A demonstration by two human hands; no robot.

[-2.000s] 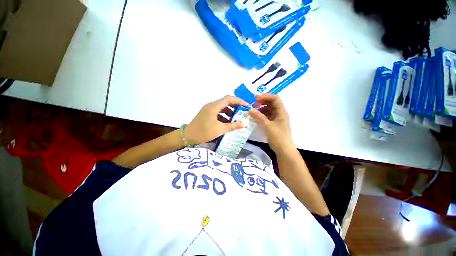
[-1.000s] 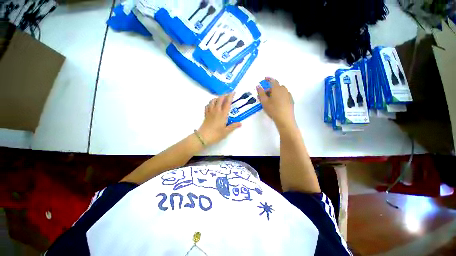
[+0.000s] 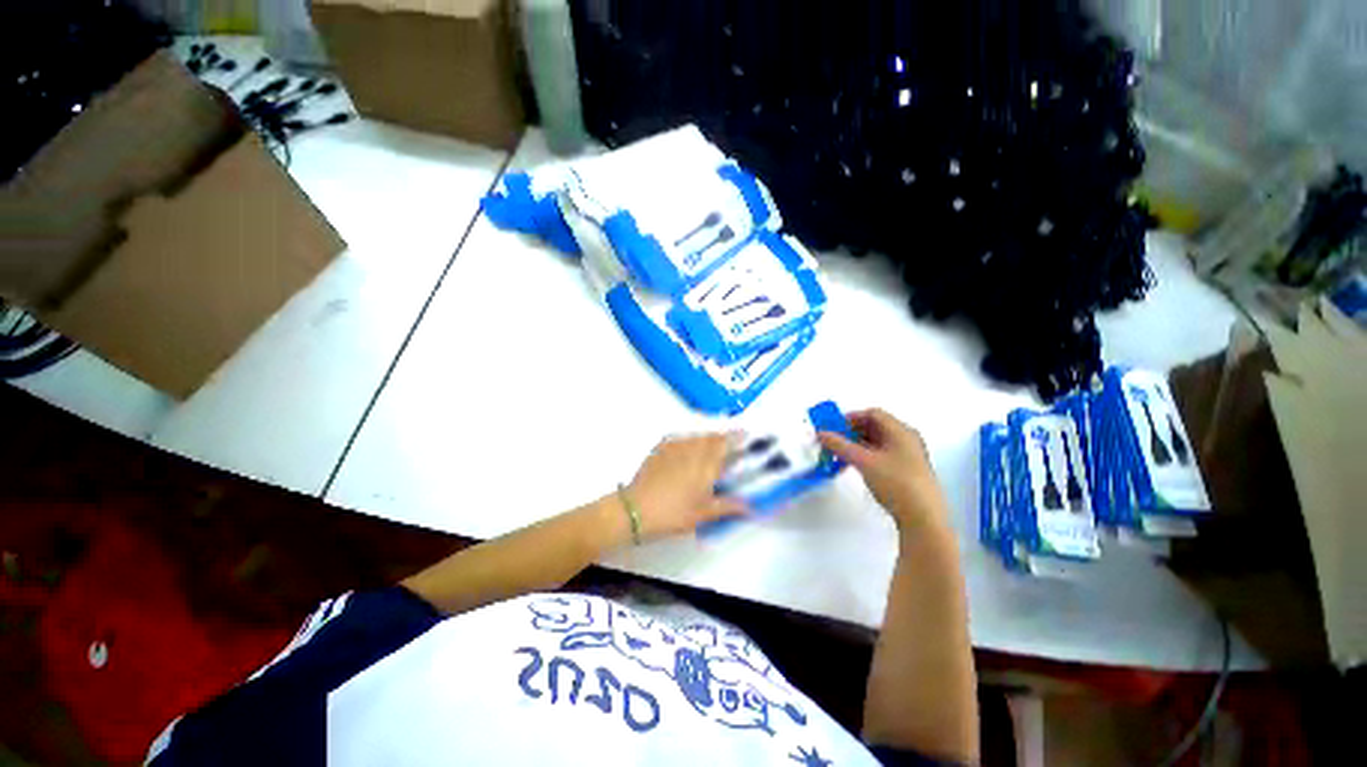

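A slim blue-and-white retail box point(image 3: 772, 468) with a picture of black plugs lies low over the white table in front of me, slightly blurred. My left hand point(image 3: 687, 483) holds its left end, fingers over the white face. My right hand point(image 3: 888, 457) holds its right end, thumb and fingertips at the blue end flap point(image 3: 831, 421), which sticks up from the box. Whether anything is inside the box is hidden.
A loose pile of flat retail boxes point(image 3: 735, 307) lies beyond my hands. A row of upright boxes point(image 3: 1057, 477) stands at right. A large black cable heap point(image 3: 915, 165) is at the back. Brown cartons stand at left point(image 3: 225, 255), back point(image 3: 420, 68) and right point(image 3: 1327, 465).
The view has tilted up and shows more of the cable heap. The box has gone from near my lap, white back showing, to the table, picture side up, both hands on it.
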